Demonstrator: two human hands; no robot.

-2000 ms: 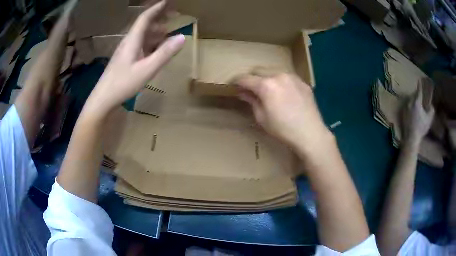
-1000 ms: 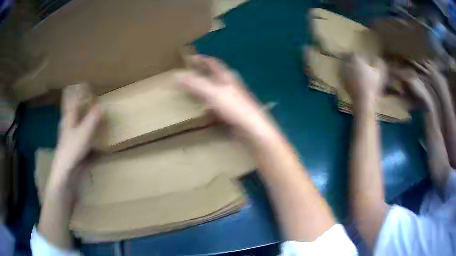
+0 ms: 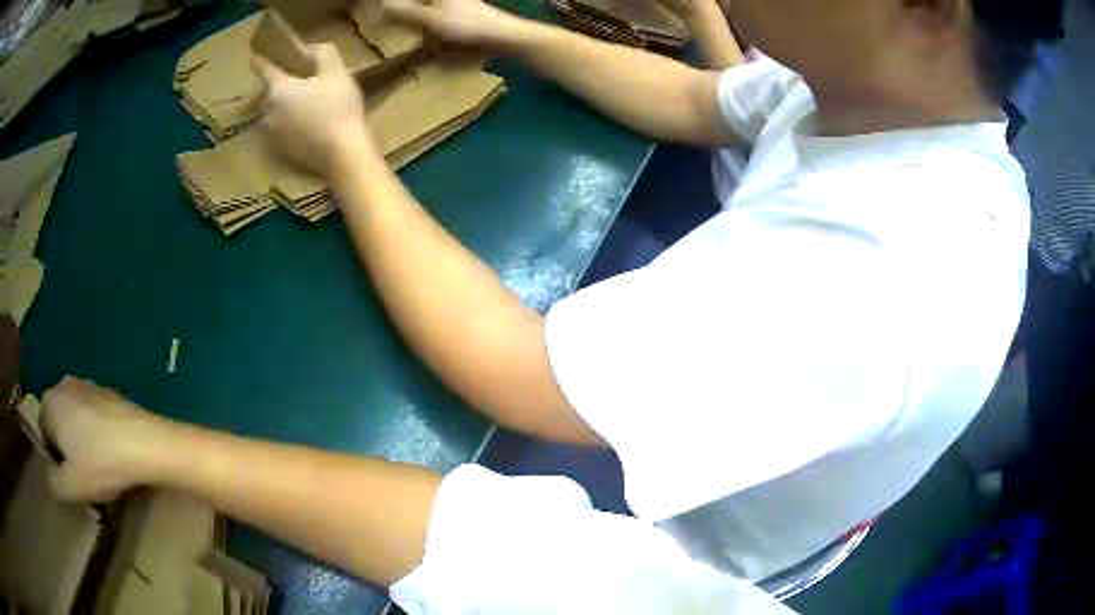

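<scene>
My right hand point(image 3: 102, 442) is at the left of the view, its fingers closed on the upper edge of a part-folded brown box point(image 3: 42, 523). The box is cut off by the left edge, so most of it is hidden. A stack of flat box blanks point(image 3: 174, 555) lies beside and under it at the bottom left, with several layered edges showing. My left hand is out of the picture.
Another person in a white shirt point(image 3: 793, 348) is close on the right, both hands on cardboard over a stack of blanks point(image 3: 420, 108). A small pale scrap point(image 3: 174, 356) lies on the dark-green table point(image 3: 288, 312). More cardboard point(image 3: 30, 198) is at the left edge.
The view has swung to the right, so my work has shifted to the lower left and my left hand has left the picture. The neighbouring person now fills the right side.
</scene>
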